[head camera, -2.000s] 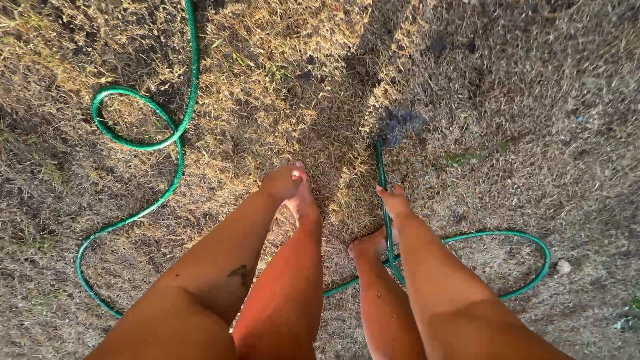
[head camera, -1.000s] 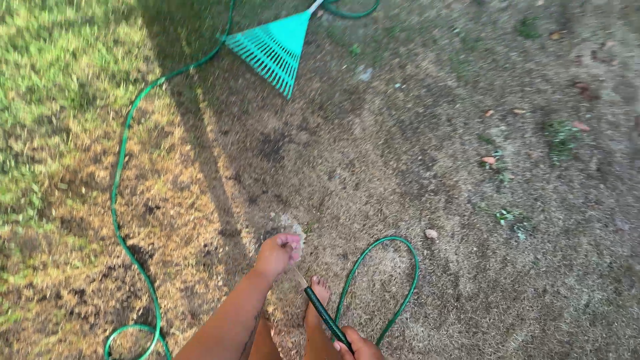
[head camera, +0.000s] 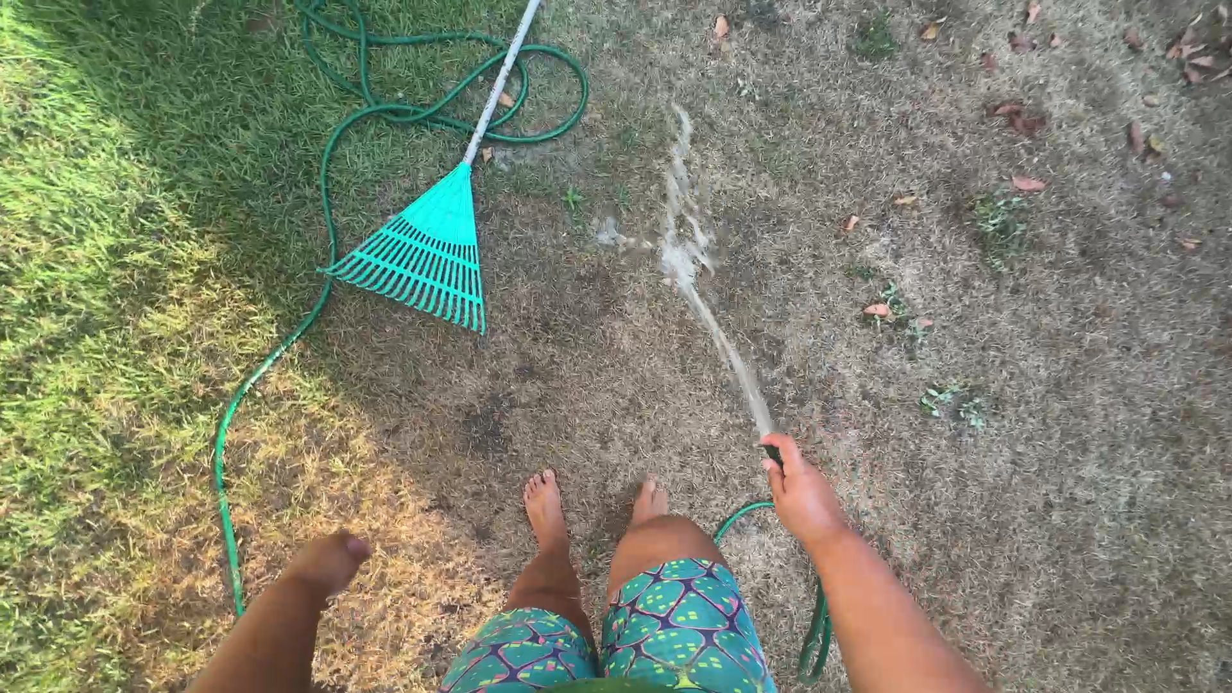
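Observation:
My right hand (head camera: 801, 491) grips the end of a green garden hose (head camera: 773, 450), right of my bare feet. A stream of water (head camera: 722, 342) runs from it up and to the left, splashing onto the dry grass. My left hand (head camera: 332, 562) is off to the lower left, above the yellowed grass, slightly blurred. Its fingers are partly hidden, and no object shows in it.
A turquoise leaf rake (head camera: 433, 241) with a pale handle (head camera: 502, 82) lies ahead on the left. The hose (head camera: 223, 462) winds past its tines and loops behind it. Fallen leaves (head camera: 1016, 118) and small weeds (head camera: 953, 404) dot the right side.
My left hand has moved away from the hose end to the lower left, while the right hand has moved out to the right with the hose. The view now takes in more ground ahead.

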